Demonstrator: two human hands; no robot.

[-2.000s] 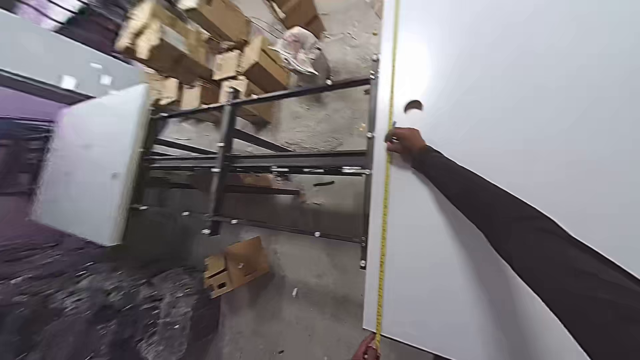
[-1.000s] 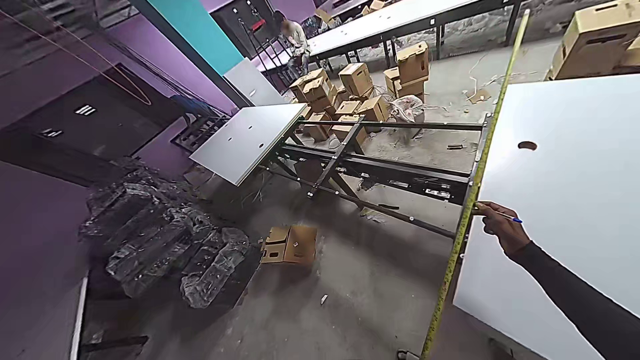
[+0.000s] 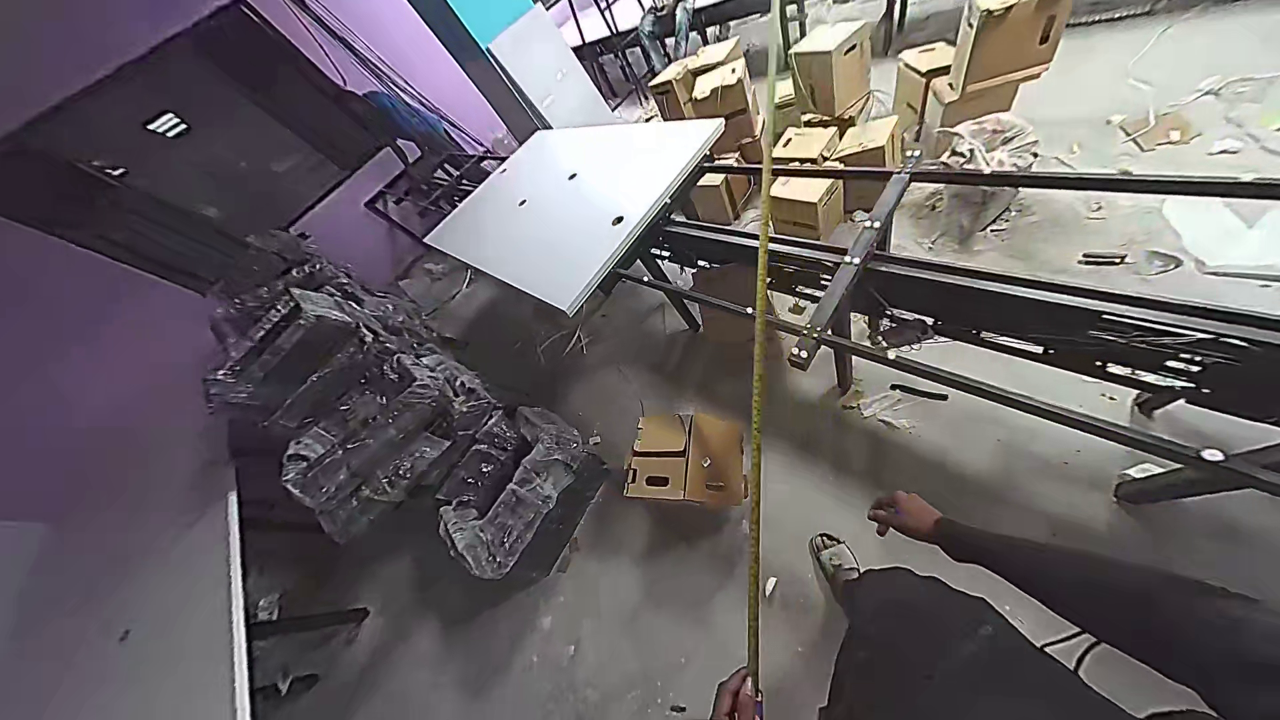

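A yellow steel measuring tape [image 3: 760,380] runs nearly upright through the view, from the bottom edge to the top. My left hand [image 3: 738,697], partly cut off at the bottom edge, grips its lower end. My right hand [image 3: 905,515] hangs in the air right of the tape, its fingers loosely bent and nothing visible in them. Beyond the tape, a white tabletop panel [image 3: 590,200] with round holes lies on the far end of a black metal table frame [image 3: 1040,400]. The frame's bare bars and crosspiece [image 3: 850,265] extend to the right.
An open cardboard box [image 3: 685,460] sits on the floor near several plastic-wrapped items [image 3: 400,420]. More cardboard boxes [image 3: 830,70] are stacked behind the frame. My sandalled foot [image 3: 833,558] is below my right hand. A person's legs [image 3: 665,30] show at the far top.
My right hand has left the tape and the white panel beside it, and the pen seen in it earlier no longer shows. The view has swung so that the near white panel is out of sight.
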